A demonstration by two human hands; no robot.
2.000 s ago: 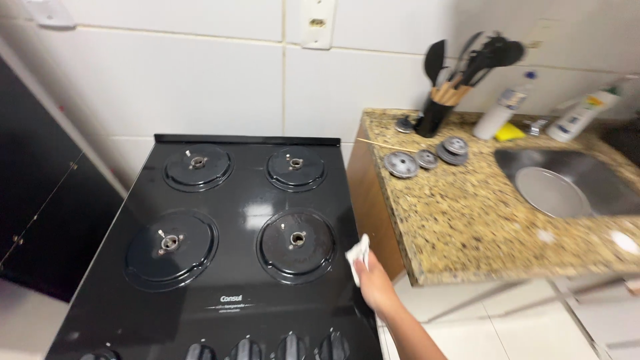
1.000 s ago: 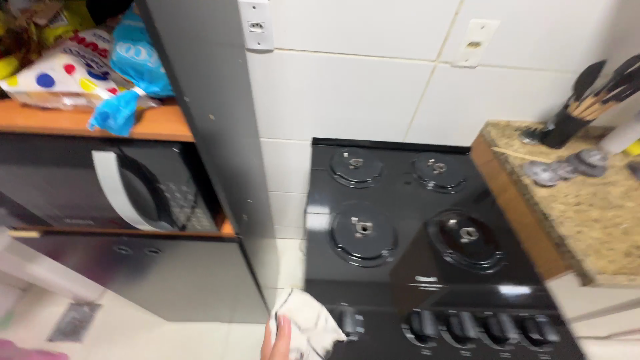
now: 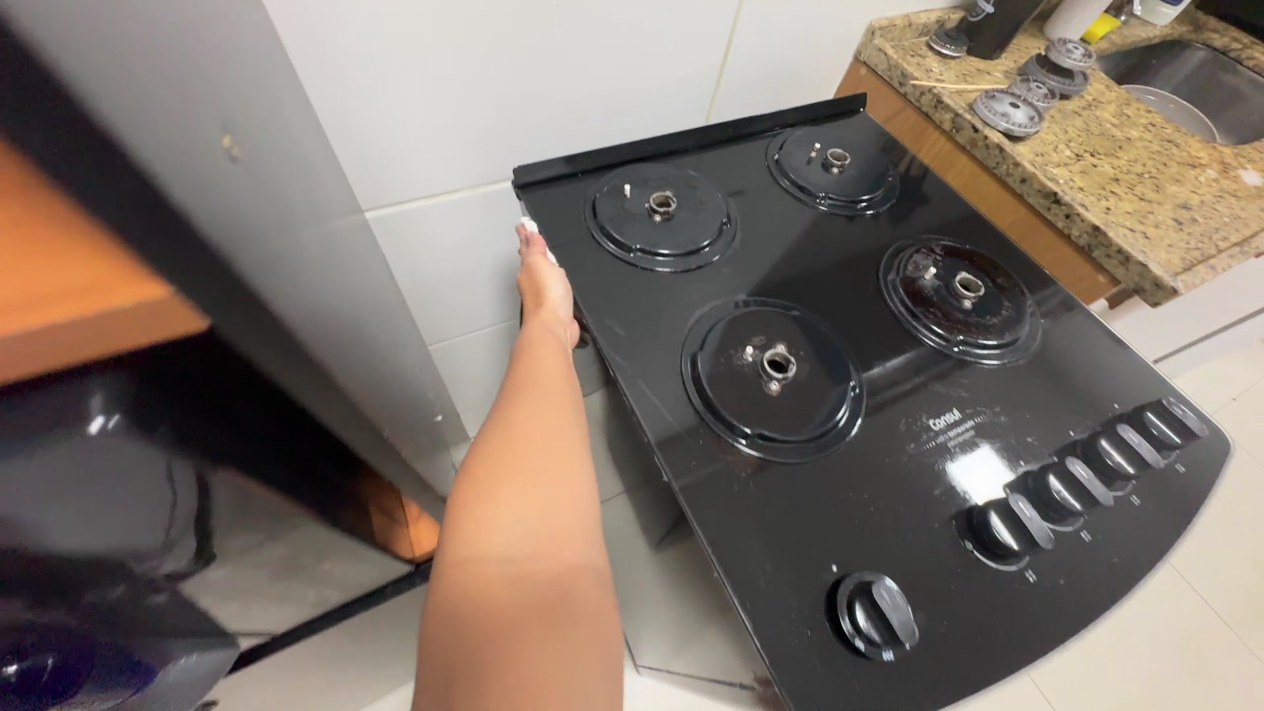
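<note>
My left hand [image 3: 545, 286] reaches forward along the left side of a black glass-top gas stove [image 3: 632, 326], near its rear left corner. It holds a white cloth [image 3: 530, 225], mostly hidden by the fingers and pressed at the stove's edge. The four burner wells, such as the front left one [image 3: 726, 380], have no caps or grates on them. Black control knobs, one of them a separate knob [image 3: 876, 614], line the front. My right hand is out of view.
A tall grey cabinet side [image 3: 326, 207] with an orange-brown shelf [image 3: 89, 267] stands close at left. Burner parts [image 3: 1007, 112] lie on the granite counter [image 3: 1136, 197] at right, beside a steel sink [image 3: 1220, 84]. A tiled wall [image 3: 444, 89] is behind the stove.
Two seconds ago a hand held the cloth at the stove's right edge; one second ago, a hand and the cloth were by its front left corner. Now the cloth is at the rear left side. The view has shifted.
</note>
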